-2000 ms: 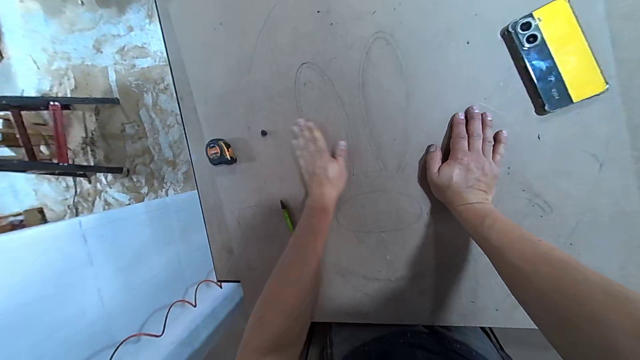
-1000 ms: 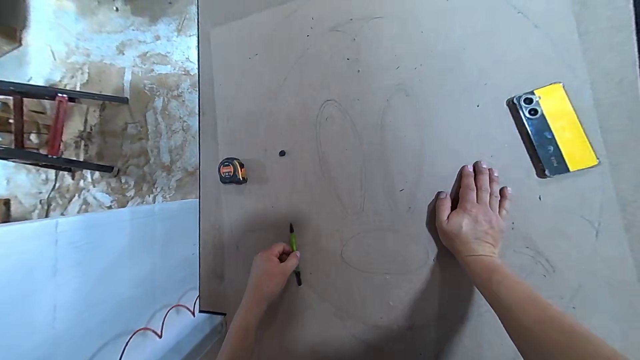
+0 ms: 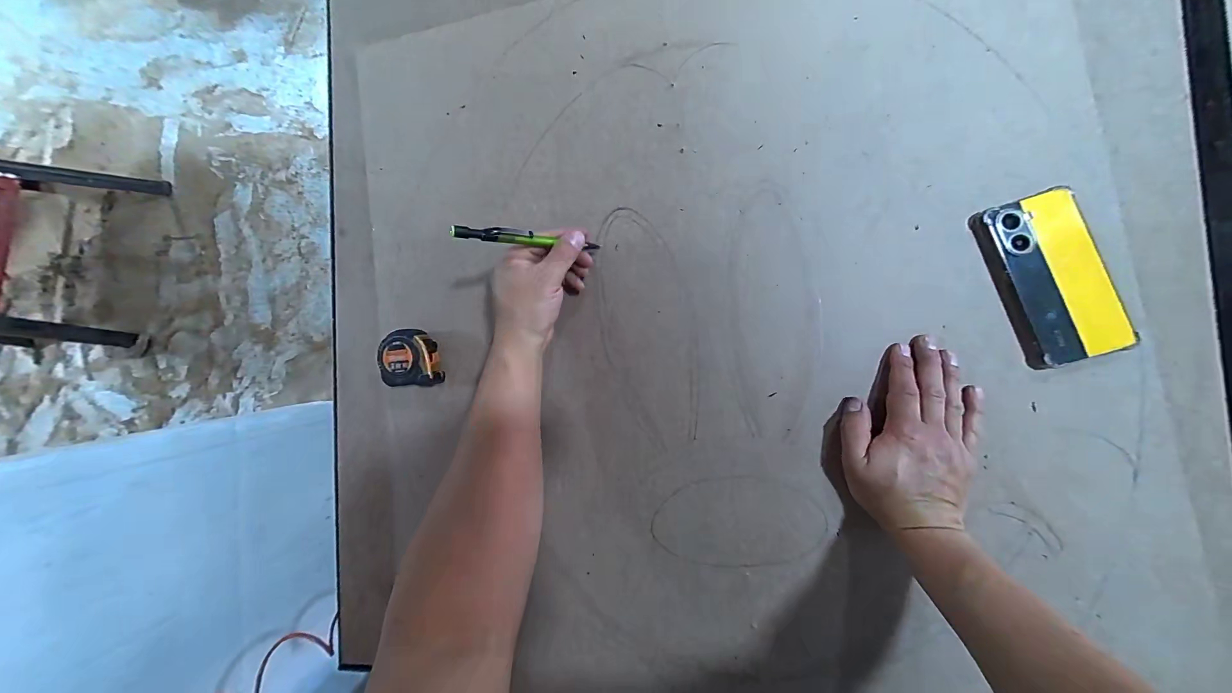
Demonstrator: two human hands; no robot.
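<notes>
My left hand (image 3: 539,284) holds a green and black mechanical pencil (image 3: 510,237), its tip beside the top of a long oval outline drawn on a large brown-grey sheet (image 3: 924,231). A second long oval stands to the right of the first, and a wide flat oval lies below them. Curved lines arc across the upper part of the sheet. My right hand (image 3: 914,448) rests palm down on the sheet, right of the ovals, holding nothing, its thumb apart from its fingers.
A black and orange tape measure (image 3: 410,357) lies at the left, a yellow and dark smartphone (image 3: 1059,277) at the right. Dark crumbs are scattered on the sheet. Past its left edge are a metal-legged frame (image 3: 82,179), a patchy floor and an orange cord (image 3: 289,637).
My left hand, empty at first, took hold of the pencil near the sheet's lower left and has moved up to the left oval. My right hand has stayed flat on the sheet.
</notes>
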